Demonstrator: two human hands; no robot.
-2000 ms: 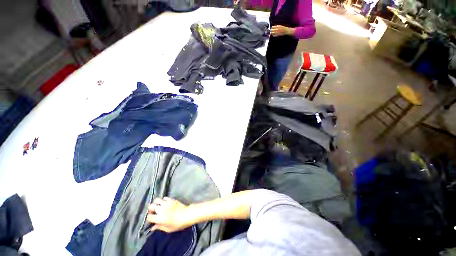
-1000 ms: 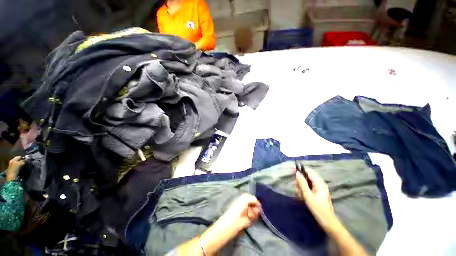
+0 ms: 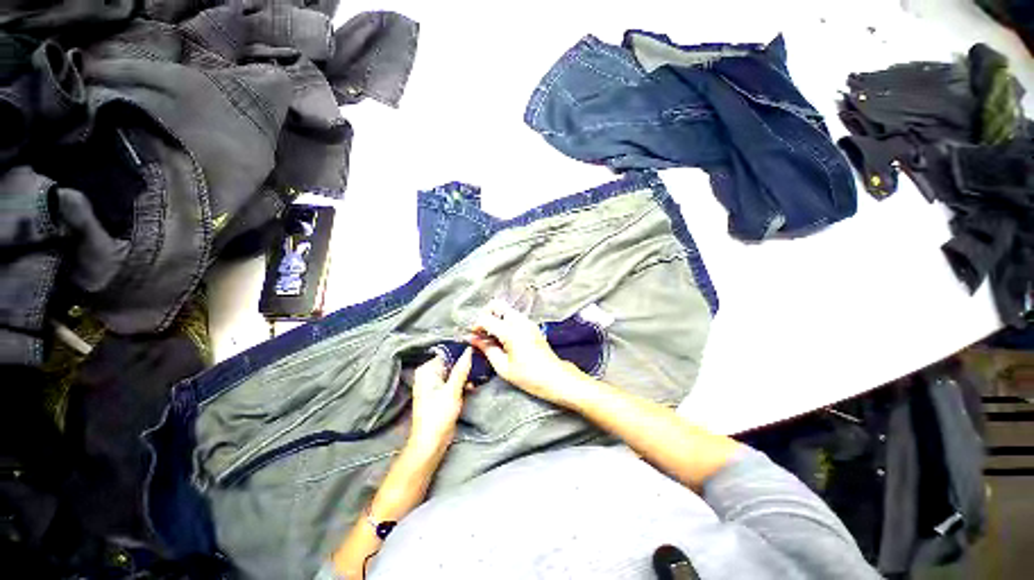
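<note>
The blue denim jacket point(image 3: 635, 266) lies spread before me, pale grey-green inside up, with dark blue edges. A dark navy patch point(image 3: 576, 347) sits in its middle, with a small white tag at its upper right. My left hand point(image 3: 440, 397) pinches the patch's left end between thumb and fingers. My right hand point(image 3: 516, 351) lies over the patch, its bent fingertips close to my left fingertips. Whether it holds the cloth or a small tool is hidden. A short blue denim piece point(image 3: 454, 224) juts out beyond the jacket's far edge.
A heap of dark grey denim point(image 3: 170, 147) fills the left. A black phone-like rectangle point(image 3: 297, 263) lies beside it. A second blue denim garment point(image 3: 703, 130) lies beyond the jacket. More dark garments point(image 3: 941, 147) lie far right. The white table point(image 3: 816, 329) has a curved edge, with garments hanging below.
The view has turned down and right. My hands, apart a second ago, are now together at the navy patch. The dark tool seen in my right hand no longer shows.
</note>
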